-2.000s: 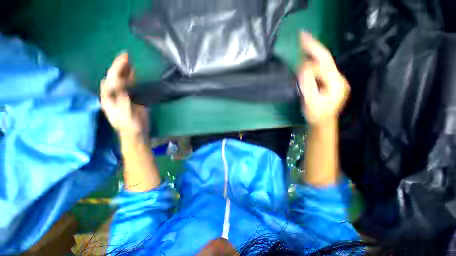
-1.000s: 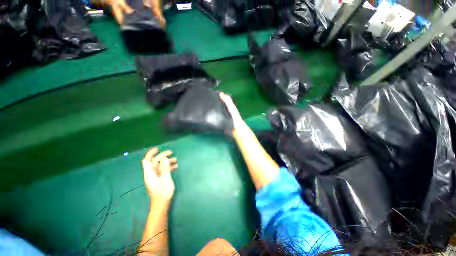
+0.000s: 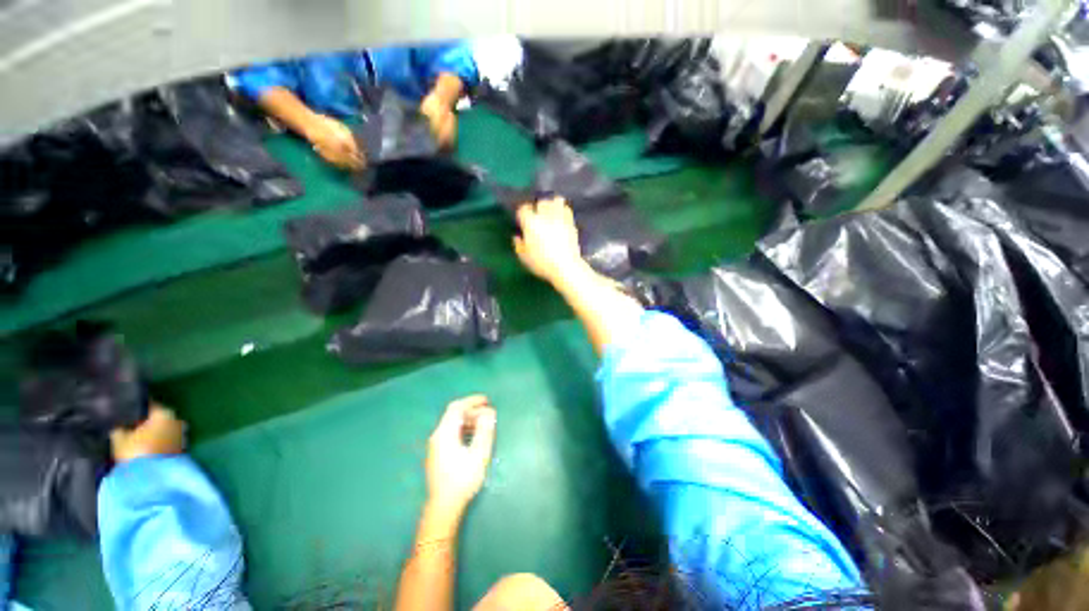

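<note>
My right hand [image 3: 549,245] reaches across the green conveyor belt and grips the near-left edge of a black plastic bag [image 3: 609,227] lying there. My left hand [image 3: 460,448] is above the green tabletop [image 3: 537,418], holding nothing, its fingers loosely curled. A closed black parcel [image 3: 430,308] lies at the near edge of the belt, left of my right hand. Another black parcel [image 3: 358,233] lies just behind it, touching or overlapping it.
A large heap of black bags [image 3: 860,346] fills the right side, with a grey metal bar [image 3: 955,119] behind. A co-worker's hands [image 3: 340,143] hold a black bag across the belt. Another person's hand [image 3: 149,436] holds black bags at lower left. More bags lie at upper left.
The parcel in my right hand was released onto the belt; that hand moved right to another bag. My left hand shifted slightly right and down. Another person's arm came in at lower left.
</note>
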